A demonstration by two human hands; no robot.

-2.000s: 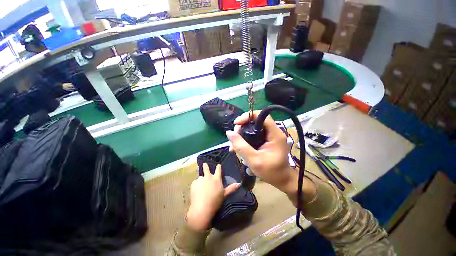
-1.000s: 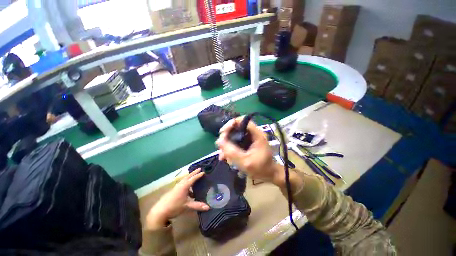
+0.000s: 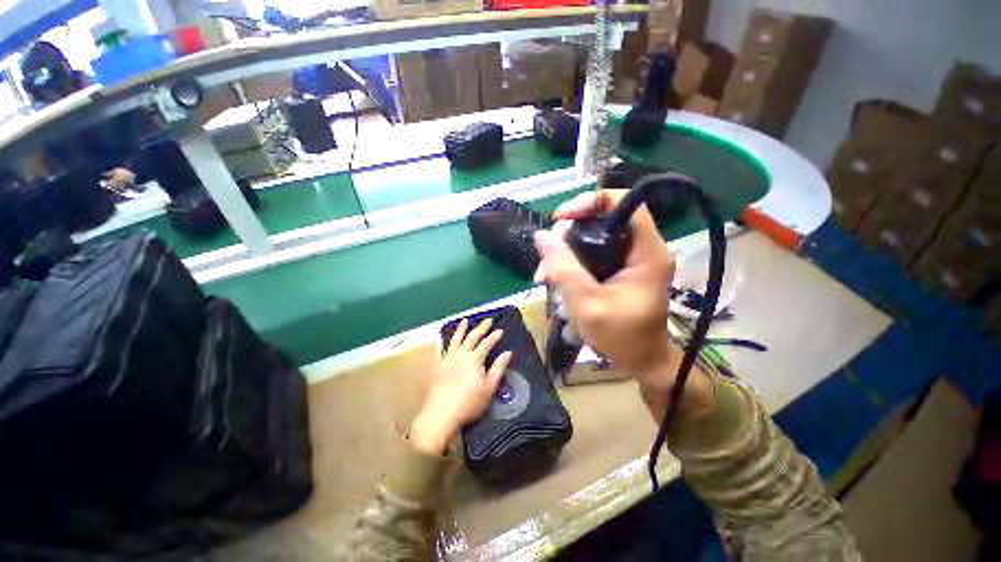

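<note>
A black speaker cabinet (image 3: 516,439) lies on the cardboard bench cover (image 3: 373,450), its round grey disc partly showing. My left hand (image 3: 464,379) rests flat on the cabinet's upper left part, fingers spread. My right hand (image 3: 615,285) is closed around the black electric screwdriver (image 3: 598,244), held upright to the right of the cabinet. Its lower end is by the small screw feeder (image 3: 589,368), partly hidden by the hand; whether the tip touches it I cannot tell. The thick black cable (image 3: 713,274) loops over my right wrist.
Stacked black cabinets (image 3: 143,406) stand at the left. The green conveyor belt (image 3: 373,291) runs behind the bench, with a black cabinet (image 3: 505,236) on it. Green-handled pliers (image 3: 733,343) and a plastic bag (image 3: 719,296) lie right of my hand. Brown cartons (image 3: 917,165) stand at the back right.
My right hand with the screwdriver has moved from above the cabinet to its right, over the feeder. My left hand has shifted from the cabinet's left edge onto its top face. The view has shifted.
</note>
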